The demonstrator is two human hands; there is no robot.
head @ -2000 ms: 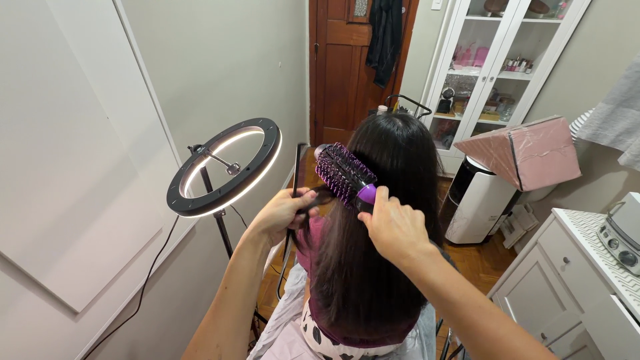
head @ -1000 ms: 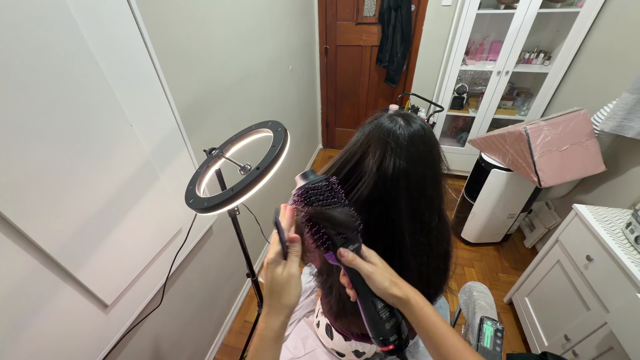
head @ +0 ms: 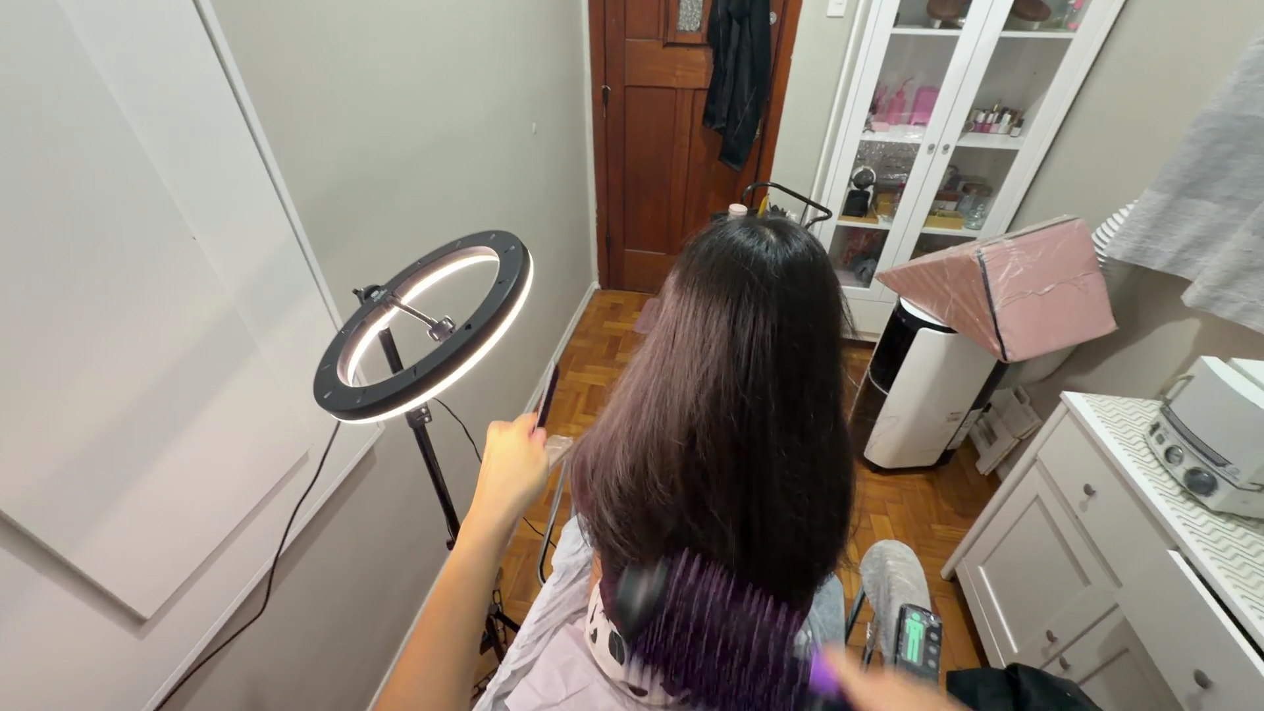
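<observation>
A seated person with long dark hair (head: 750, 395) has their back to me. My right hand (head: 879, 686), blurred at the bottom edge, grips the purple end of a black and purple hot-air brush (head: 721, 632). The brush's bristled barrel lies across the low ends of the hair, near the person's back. My left hand (head: 513, 459) is to the left of the hair, closed around a thin dark comb-like tool (head: 546, 395) that points up; its exact kind is not clear.
A lit ring light (head: 425, 326) on a black stand is at the left. A white dresser (head: 1047, 553) with an appliance stands at the right. Beyond are a white portable unit (head: 928, 395), a pink wrapped box (head: 1047, 286), a glass cabinet and a wooden door.
My right hand has moved the brush down, from the hair's left side to its low ends. My left hand, beside the brush earlier, is now apart from it. The hair hangs loose.
</observation>
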